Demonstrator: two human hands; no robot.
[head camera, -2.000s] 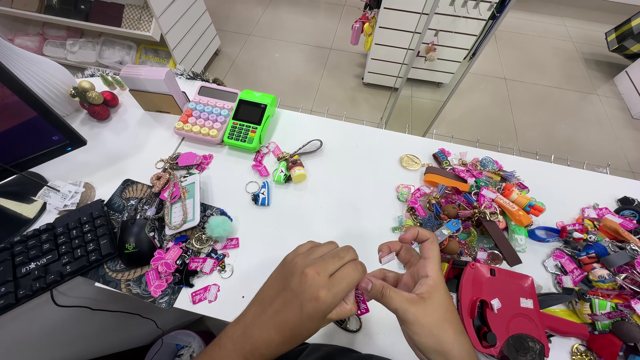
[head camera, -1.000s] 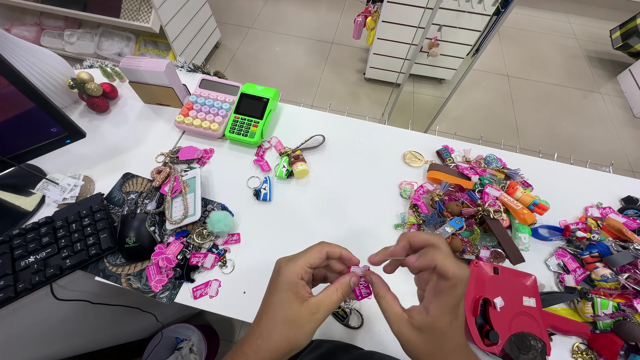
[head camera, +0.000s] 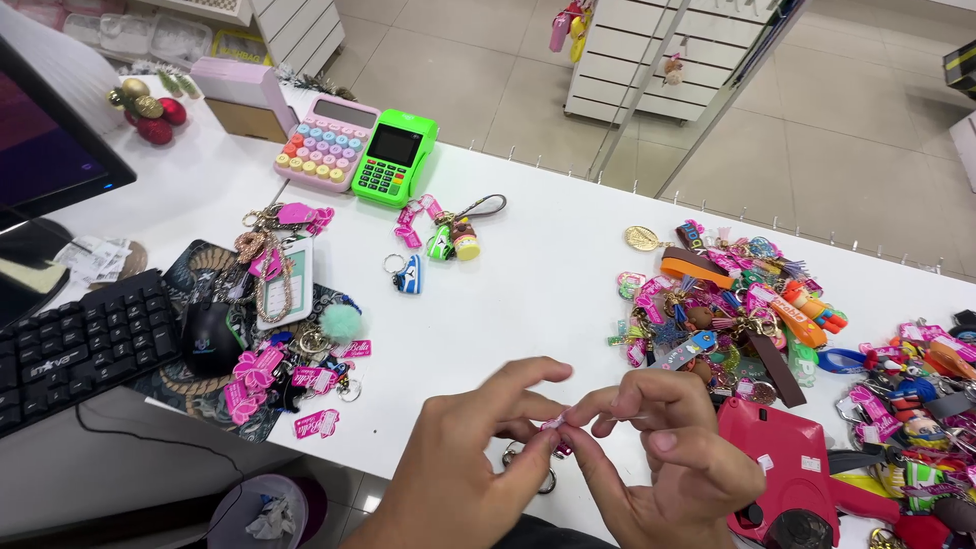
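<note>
Both hands meet above the front edge of the white counter. My left hand (head camera: 484, 450) pinches a small pink tag (head camera: 563, 444) between thumb and fingers. The thumb and forefinger of my right hand (head camera: 659, 457) grip the same tag from the other side, with a thin clear strand by the fingers. Under the hands lies a metal key ring (head camera: 547, 482), partly hidden. A blue sneaker keychain (head camera: 409, 274) rests farther back, near a green sneaker keychain (head camera: 440, 242) and a small figure charm (head camera: 464, 239). A red price labeler (head camera: 778, 457) lies right of my right hand.
Piles of tagged keychains (head camera: 717, 305) cover the counter's right side. On the left are a black keyboard (head camera: 91, 343), a mouse (head camera: 211, 335), more keychains (head camera: 305, 377) and a monitor (head camera: 46, 137). A pink calculator (head camera: 324, 145) and green card terminal (head camera: 394, 158) stand at the back. A bin (head camera: 263, 511) is below.
Two seconds ago my hands were slightly apart at the fingertips; they now meet at the pink tag. The keychains on the counter have not plainly moved.
</note>
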